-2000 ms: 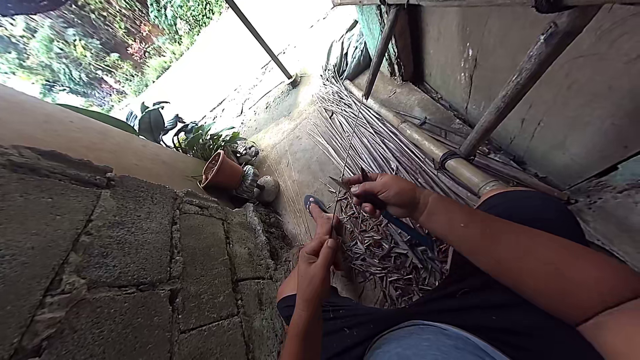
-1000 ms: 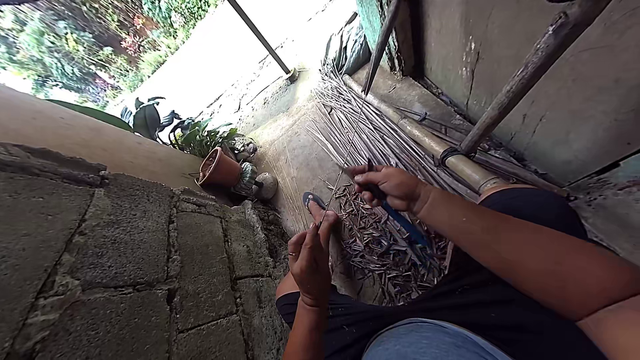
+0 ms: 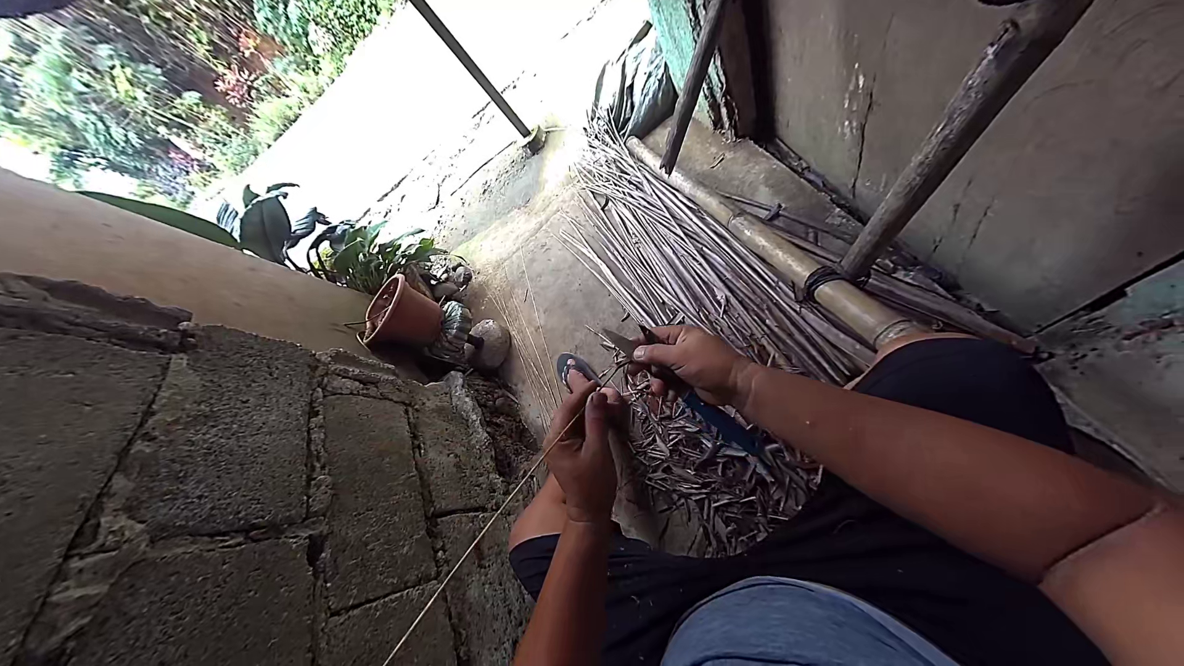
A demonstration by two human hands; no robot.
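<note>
My right hand [image 3: 689, 363] is closed round a knife, its pointed metal blade [image 3: 614, 340] aimed left and a blue part [image 3: 726, 425] showing below the fingers. Just left of it, my left hand [image 3: 585, 444] pinches a thin pale plant strip [image 3: 481, 538] between thumb and fingers. The strip runs down past the hand to the bottom edge, and its upper end lies near the blade. Whether blade and strip touch is hard to tell. Beneath my hands spreads a heap of short shavings [image 3: 717, 490], with long dry stalks [image 3: 684, 250] lying beyond.
A bamboo pole [image 3: 786, 254] lies right of the stalks, with a wooden post [image 3: 962, 139] slanting over it. On the left are a concrete block wall [image 3: 231, 435], a terracotta pot [image 3: 403, 313] and a round stone [image 3: 489, 345]. A sandalled foot [image 3: 575, 370] rests below my hands.
My left hand has risen towards the knife since the frame of one second ago. The strip now trails down to the lower left. The knife remains in my right hand.
</note>
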